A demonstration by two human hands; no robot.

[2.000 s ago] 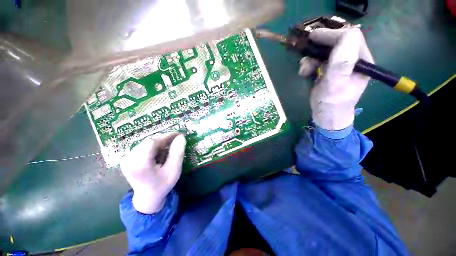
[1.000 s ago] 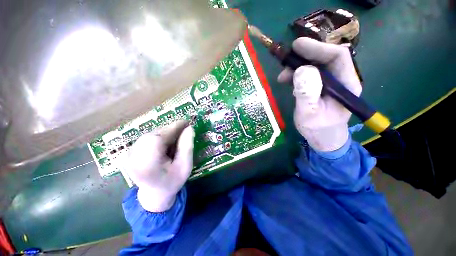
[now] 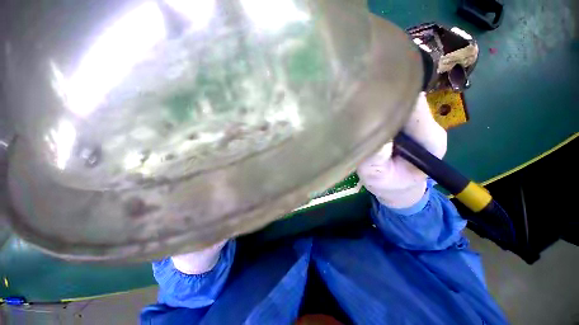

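Observation:
The clear smoky extraction hood covers most of the view and hides nearly all of the green circuit board; only a white-edged strip of the board shows below its rim. My right hand, in a white glove, holds the soldering iron, whose dark handle with a yellow band sticks out to the lower right. The iron's tip is hidden behind the hood. My left hand shows only at its gloved wrist; its fingers and anything in them are hidden.
The soldering iron stand with its yellow sponge is on the green bench at the upper right. A small black part lies beyond it. The black iron cable hangs past the bench's yellow edge. A blue-handled tool lies lower left.
The hood now covers much more of the view, hiding the board and my left fingers. My right hand has moved left, away from the stand, uncovering the yellow sponge.

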